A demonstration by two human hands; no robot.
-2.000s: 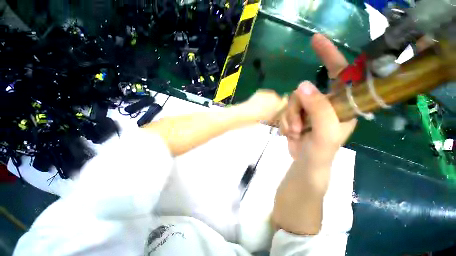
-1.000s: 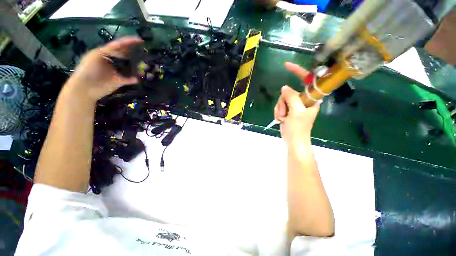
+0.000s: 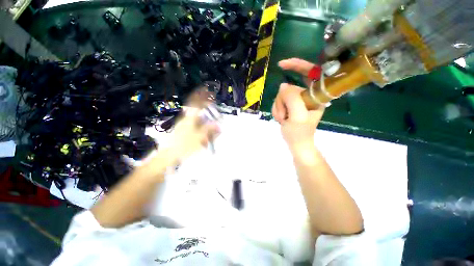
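Note:
My right hand (image 3: 297,109) grips the front end of a large amber-brown glue gun (image 3: 345,80) with pale bands; its index finger is stretched out near the small red piece (image 3: 314,72). The nozzle tip is hidden. My left hand (image 3: 193,130) is motion-blurred above the left part of the white sheet; it holds a small adapter board (image 3: 210,111), also blurred. A thin black cord and a black cylindrical cable part (image 3: 237,194) hang or lie over the white sheet (image 3: 358,171), in front of my body; I cannot tell whether they touch it.
A tangled pile of black adapters and cords (image 3: 93,119) with yellow specks fills the left side and reaches beyond the sheet. Yellow-black hazard tape (image 3: 261,54) runs away beyond the sheet. A green surface (image 3: 364,111) lies behind it. A red object (image 3: 26,188) is at the far left.
My left hand has moved from over the pile to the right and nearer, now with a board in it. A dark cable part now shows over the sheet. The glue gun stays in my right hand.

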